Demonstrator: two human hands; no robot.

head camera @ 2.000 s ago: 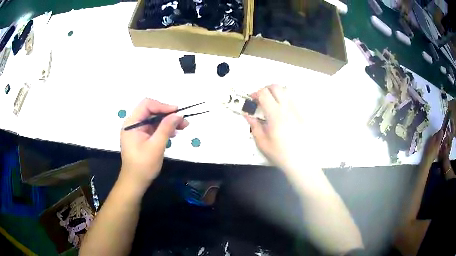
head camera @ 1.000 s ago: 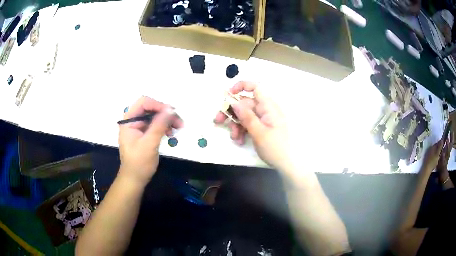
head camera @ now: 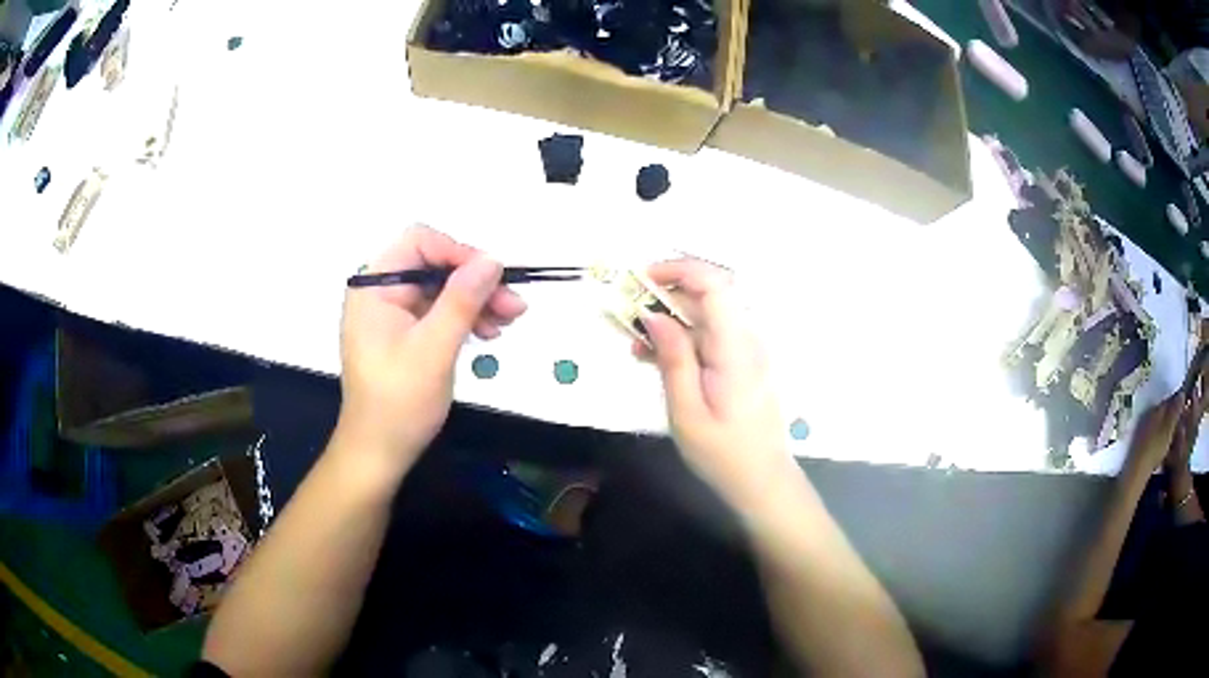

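Observation:
My left hand (head camera: pixel 431 311) holds dark tweezers (head camera: pixel 464 276) level, their tips pointing right and at the left end of a beige housing (head camera: pixel 634 302). Whether the tips touch it cannot be told. My right hand (head camera: pixel 696 331) grips the housing by its right side, and the fingers hide part of it. A dark patch shows on the housing beside the thumb. Square black pads (head camera: pixel 561 158) and round black pads (head camera: pixel 652 182) lie on the white bench above the hands.
Two cardboard boxes (head camera: pixel 570 96) of dark parts stand behind. A mixed housing pile (head camera: pixel 1094 318) lies at right, beige housings (head camera: pixel 81 209) at left. Green dots (head camera: pixel 566 372) mark the near edge. A lower cardboard box (head camera: pixel 192 543) holds parts. Another person's arm (head camera: pixel 1127 490) is at right.
The tweezers, spread two seconds ago and blurred one second ago, now reach the housing with tips close together. The right hand has turned the housing. The bench view has shifted slightly right.

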